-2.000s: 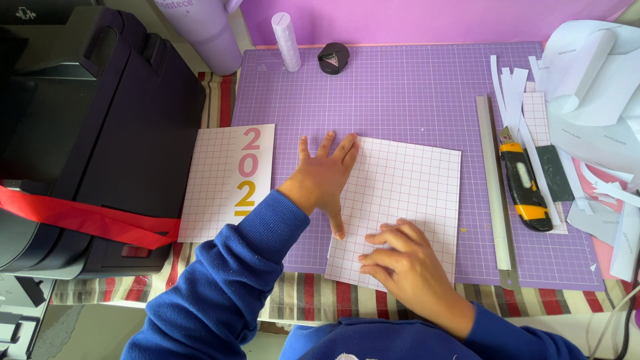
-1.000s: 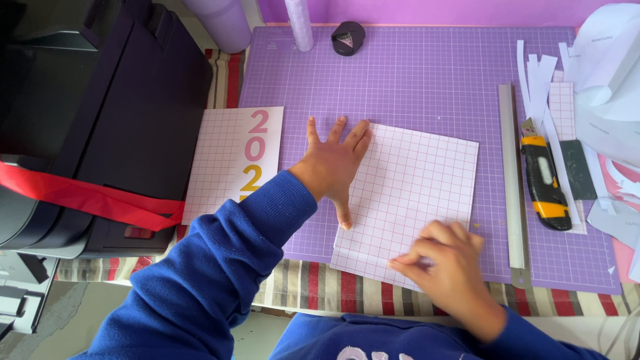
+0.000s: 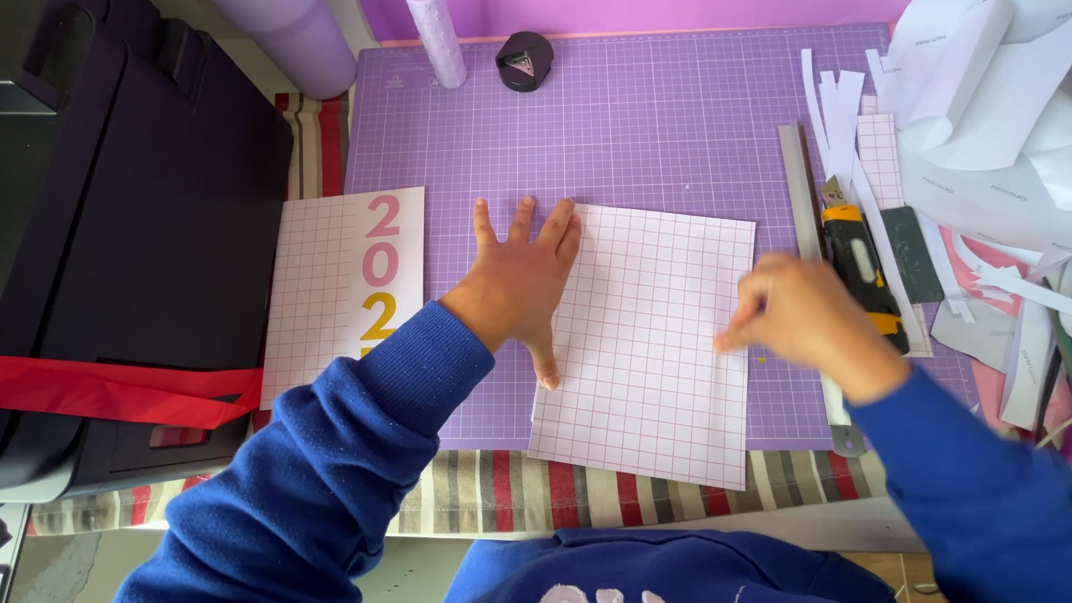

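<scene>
A white sheet with a pink grid (image 3: 649, 343) lies slightly turned on the purple cutting mat (image 3: 636, 126), its lower edge reaching over the striped cloth. My left hand (image 3: 523, 285), fingers spread and palm down, rests at the sheet's left edge. At its right edge is my right hand (image 3: 783, 314), blurred, with fingers curled and their tips on or just above the paper; whether they pinch anything cannot be told. Left of my left hand lies a gridded sheet with large pink and yellow numerals (image 3: 318, 276), partly hidden by my sleeve.
A metal ruler (image 3: 804, 193) and a yellow-and-black utility knife (image 3: 863, 268) with its blade showing lie on the right, beside paper strips and scraps (image 3: 971, 167). A black corner punch (image 3: 525, 63) and a lilac roll (image 3: 440, 42) are at the back. A black printer (image 3: 167, 209) stands left.
My right hand has moved from the lower part of the sheet to its right edge, farther up. My left hand stays spread at the left edge.
</scene>
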